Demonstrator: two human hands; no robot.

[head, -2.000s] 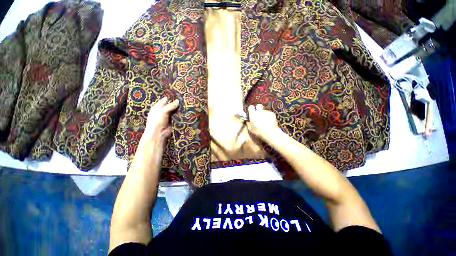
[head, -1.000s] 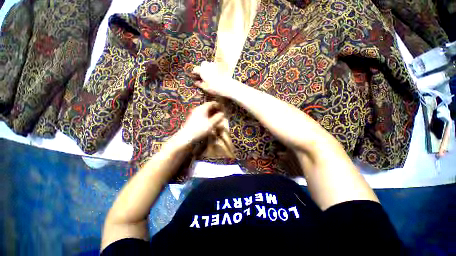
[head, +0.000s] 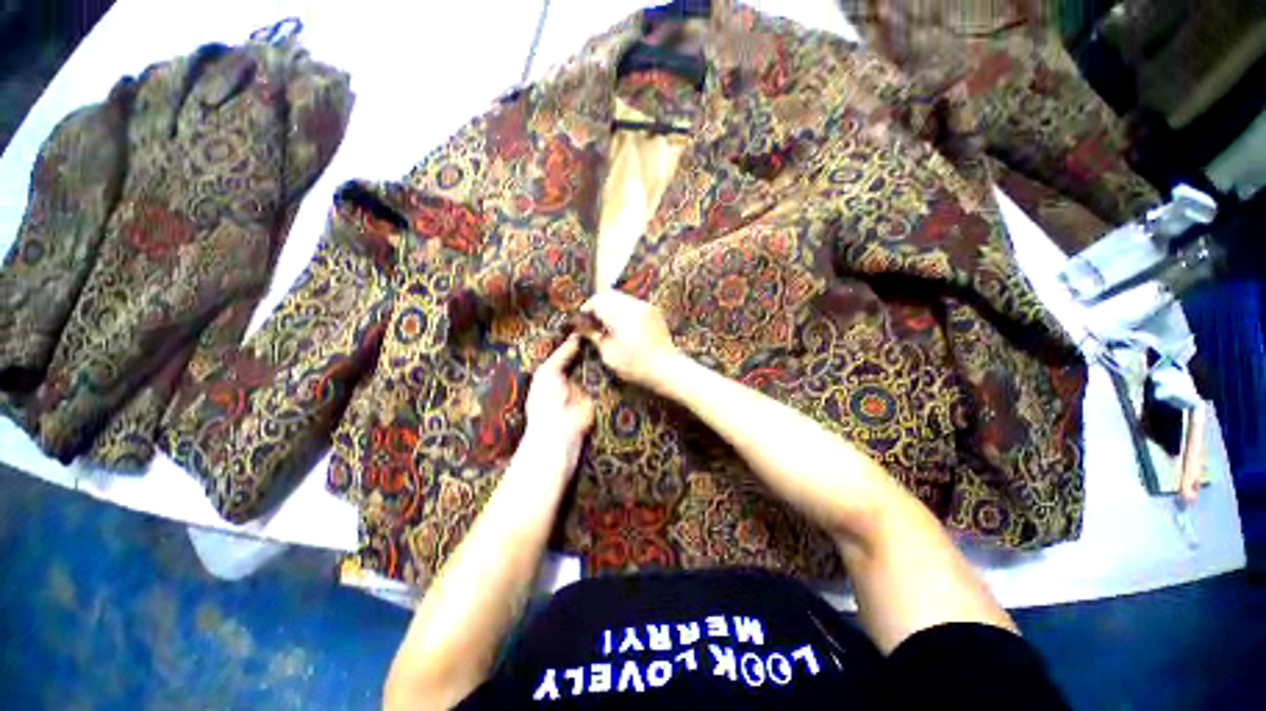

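A patterned jacket (head: 861, 333) lies face up on the white table, its collar away from me. Its front edges meet at mid-front, and the tan lining (head: 636, 195) shows in the V at the neck. My right hand (head: 632, 338) grips the front edge at the bottom of the V. My left hand (head: 558, 396) is just below and left of it, with its fingertips at the same edge. Whether either hand also holds a small tool cannot be seen.
Another patterned jacket (head: 167, 250) lies folded at the left, and more patterned fabric (head: 1014, 111) lies at the far right. Clear containers (head: 1138, 243) and a small tray with sticks (head: 1163, 431) are at the right table corner. The white table (head: 458, 56) has a curved near edge.
The jacket's front was open over the lining and its edges are now together, leaving lining only at the neck. My hands have come together at mid-front. The view has shifted, showing the collar.
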